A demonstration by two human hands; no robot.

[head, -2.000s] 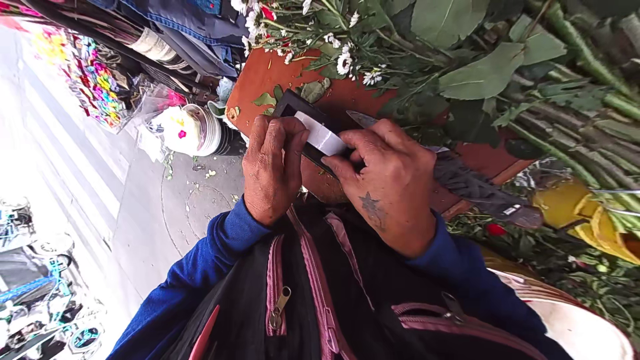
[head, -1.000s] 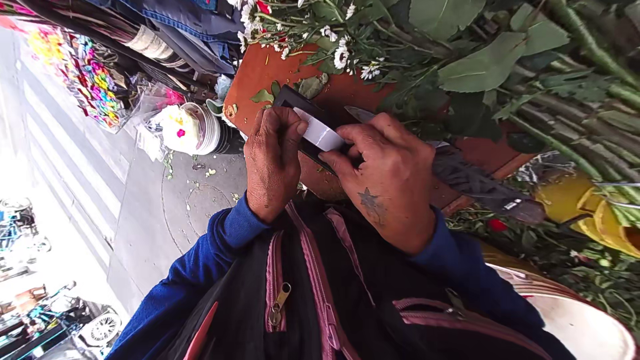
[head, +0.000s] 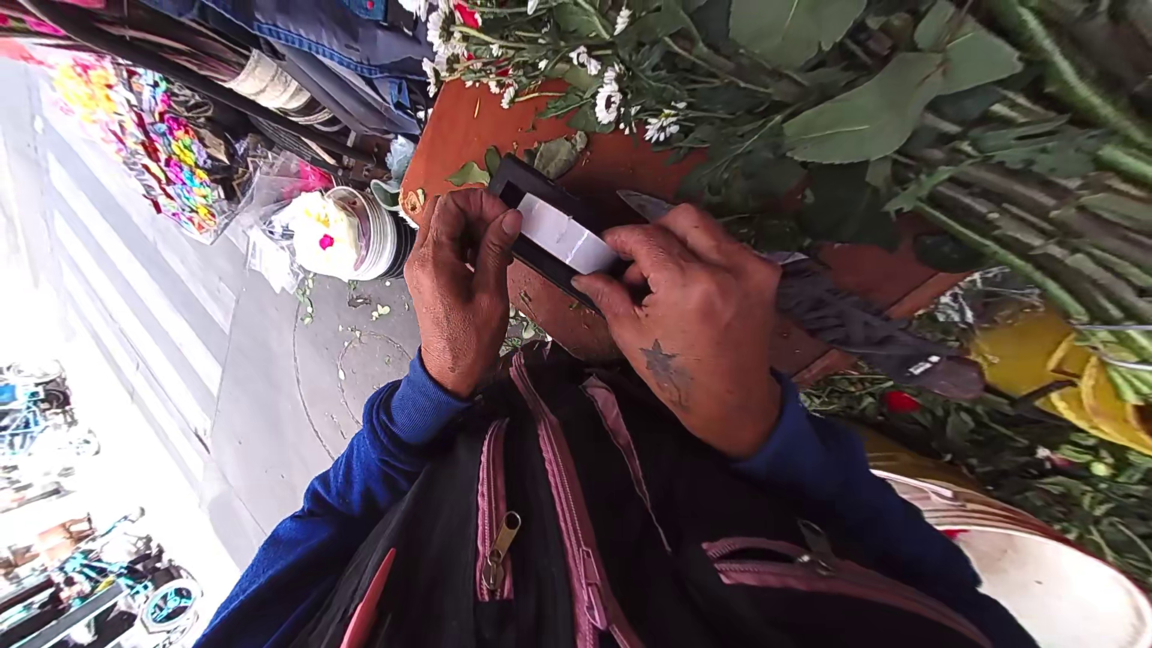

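Observation:
Between my hands a white strip of paper or card (head: 565,236) lies over a dark rectangular frame or shallow box (head: 551,184) on the reddish-brown tabletop. My left hand (head: 463,279) pinches the strip's upper left end between thumb and fingers. The thumb and bent fingers of my right hand (head: 697,315) grip its lower right end; that end is partly hidden. A pointed metal blade (head: 641,203) lies just beyond my right knuckles, its rear part covered by the hand. A dark cloth-like item (head: 855,328) is to the right of that hand.
Daisies (head: 608,99) and leafy stems (head: 855,108) cover the table's far right part. Stacked white containers (head: 360,236) stand left of the table (head: 468,117). A yellow item (head: 1035,360) and a white bucket (head: 1035,576) are at right. Bicycles (head: 171,603) are at lower left.
My left fingertips have shifted slightly along the strip, and the strip lies flatter than one second ago. My right hand stays at its other end.

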